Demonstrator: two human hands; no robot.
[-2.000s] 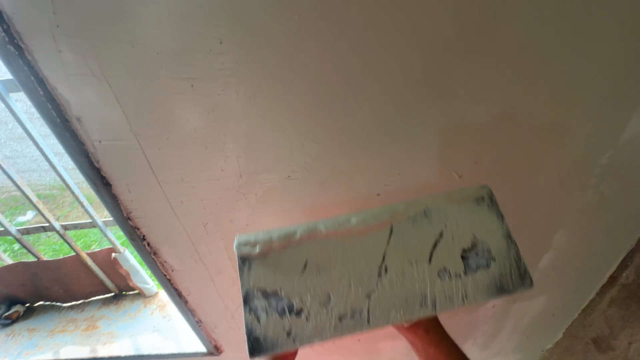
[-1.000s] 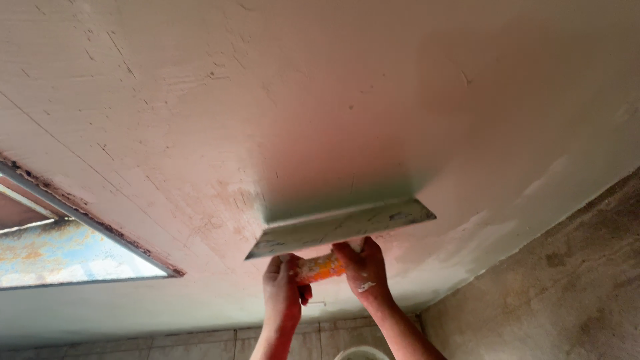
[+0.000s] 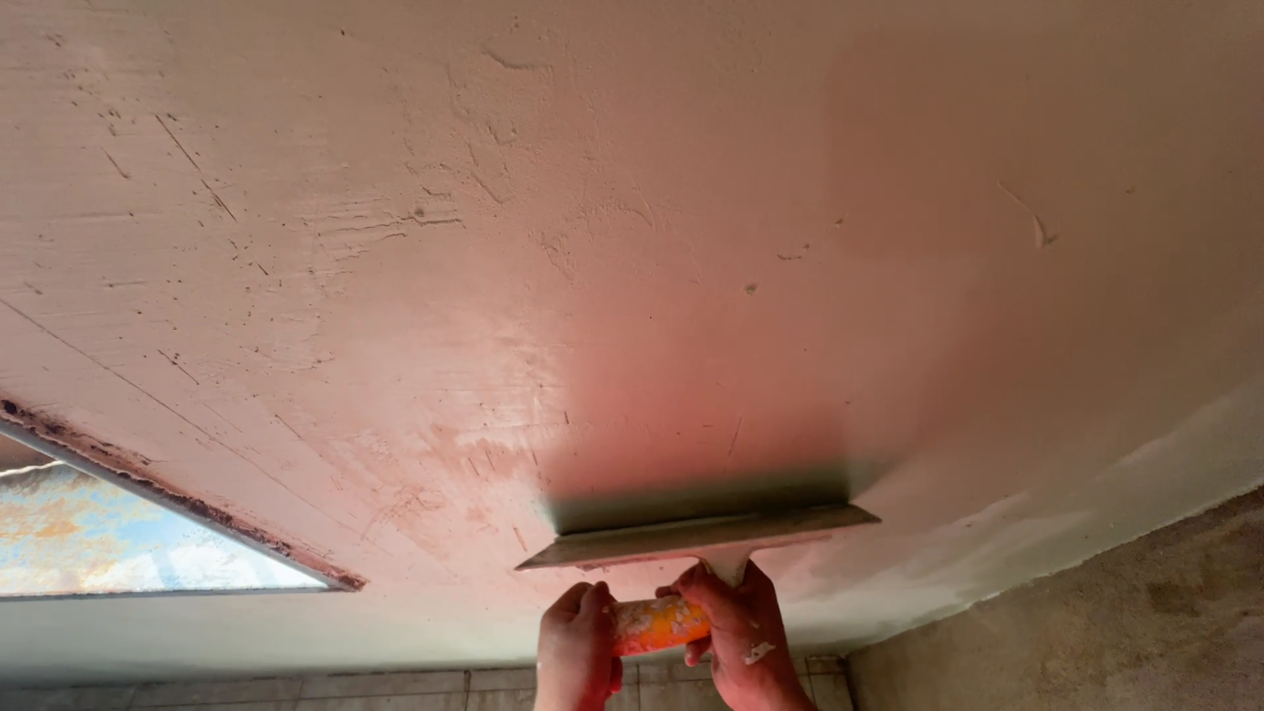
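Observation:
A wide plastering trowel (image 3: 691, 538) with a long flat metal blade lies against the plastered wall (image 3: 642, 296) at lower centre. Its orange handle, spotted with plaster, runs below the blade. My left hand (image 3: 578, 647) is closed around the handle's left end. My right hand (image 3: 736, 632) grips its right end, next to the bracket that joins the blade, and has a smear of plaster on it. The wall coat shows fine scratches, small pits and ridges above and left of the blade.
At the lower left is a window opening (image 3: 188, 528) with a rough, chipped edge and a metal frame. Bare, unpainted wall or floor surface (image 3: 1096, 612) fills the lower right. Tiles (image 3: 385, 689) run along the bottom edge.
Two seconds ago the blade's broad face, smeared with plaster, filled the lower centre; now it appears nearly edge-on, lower on the wall. Both hands are in view on the handle. The view has shifted.

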